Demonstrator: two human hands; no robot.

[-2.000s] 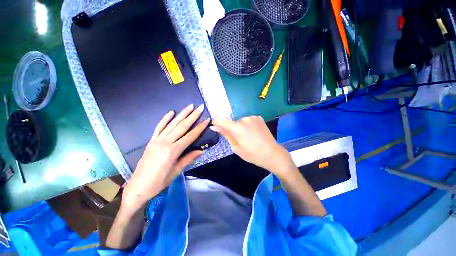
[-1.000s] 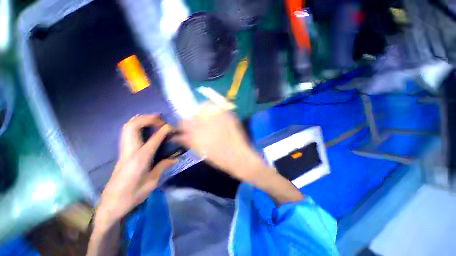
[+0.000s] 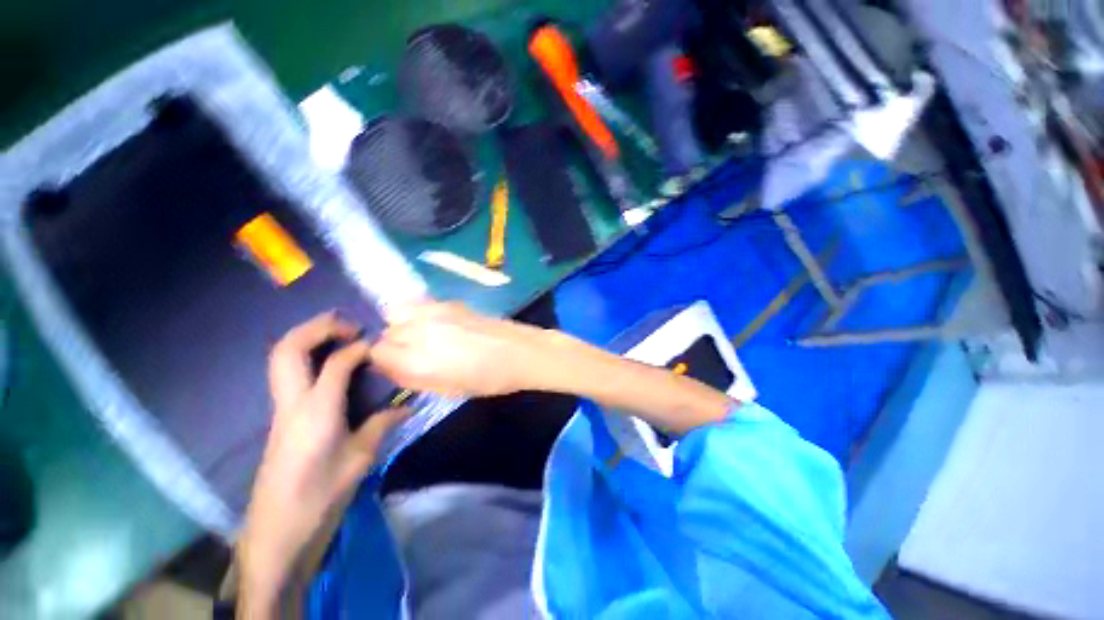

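Note:
A black panel [image 3: 170,279] with an orange label [image 3: 274,248] lies on a silvery bubble-wrap sleeve [image 3: 91,388]. My left hand [image 3: 317,418] is at the panel's near right corner, fingers bent and thumb apart, with something dark between them. My right hand [image 3: 430,349] meets it at the same corner, its fingertips close together by the left fingertips. Blur and the hands hide what lies between the fingers, so I cannot tell whether either hand grips anything. A pale flat stick [image 3: 466,268] lies on the bench beyond my right hand.
A yellow screwdriver [image 3: 498,225] lies beside two black mesh-like round trays [image 3: 418,176] [image 3: 458,78] and a black rectangle [image 3: 547,194]. An orange-and-black tool [image 3: 574,91] lies farther right. A white carton [image 3: 728,351] with a black panel stands on the blue floor, partly behind my right forearm.
The view has swung right. My left hand has gone from flat on the panel to bent fingers at its corner. The pale stick now shows on the bench, away from my right hand.

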